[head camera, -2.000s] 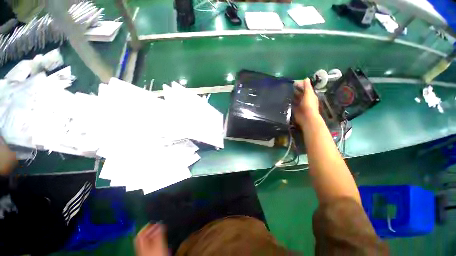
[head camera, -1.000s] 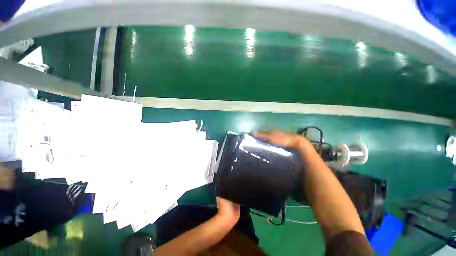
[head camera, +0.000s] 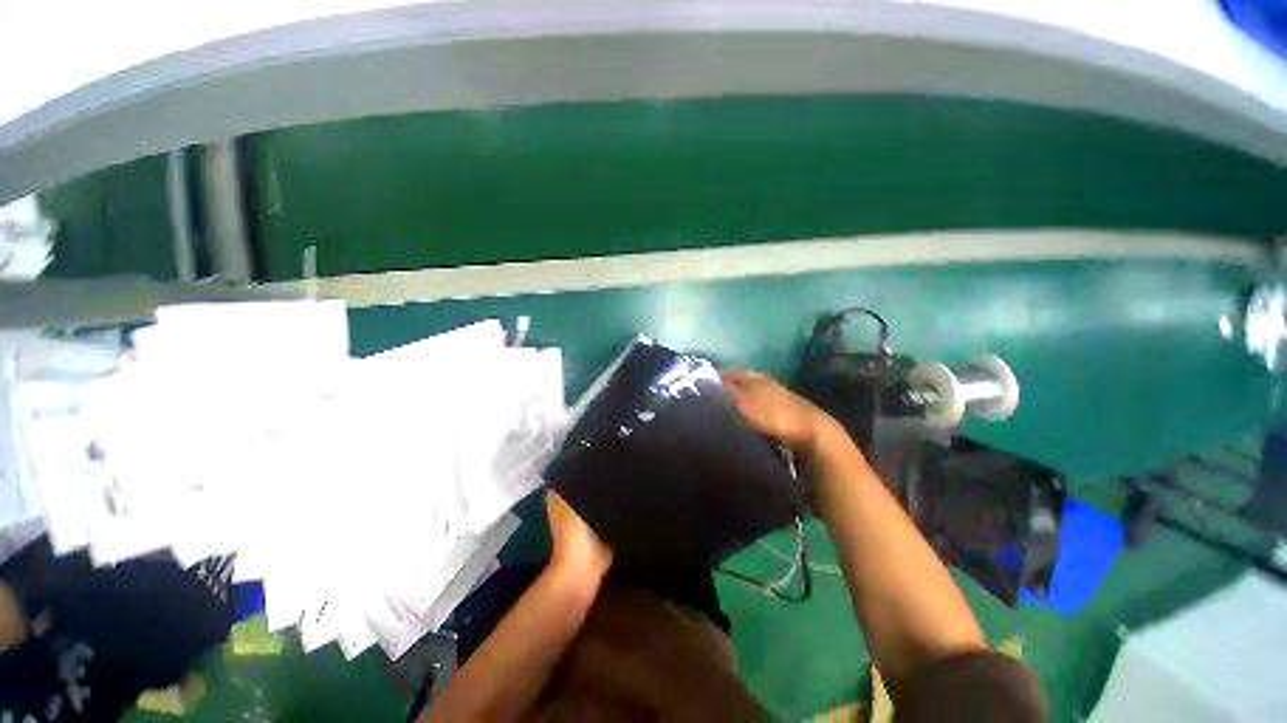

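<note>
A glossy black rectangular panel [head camera: 675, 459], or a stack of them, lies tilted at the middle of the green bench's near side. My left hand [head camera: 576, 540] holds its lower left edge, with the fingers hidden under or behind it. My right hand [head camera: 774, 413] holds its upper right edge. The panel's left corner touches or overlaps the pile of white sheets [head camera: 325, 452]. Whether anything lies under the panel is hidden.
A silvery spool [head camera: 974, 391] and a black fan unit [head camera: 981, 509] stand right of my right hand. Thin cables [head camera: 790, 572] hang at the near edge. A white shelf edge [head camera: 635, 64] crosses above. A neighbour's dark sleeve [head camera: 106, 629] is at lower left. A blue object [head camera: 1080, 554] is at lower right.
The view has shifted. My left hand has come up from below the bench to the panel. My right hand has moved onto its upper right edge, and the panel has turned, its left corner nearer the sheets.
</note>
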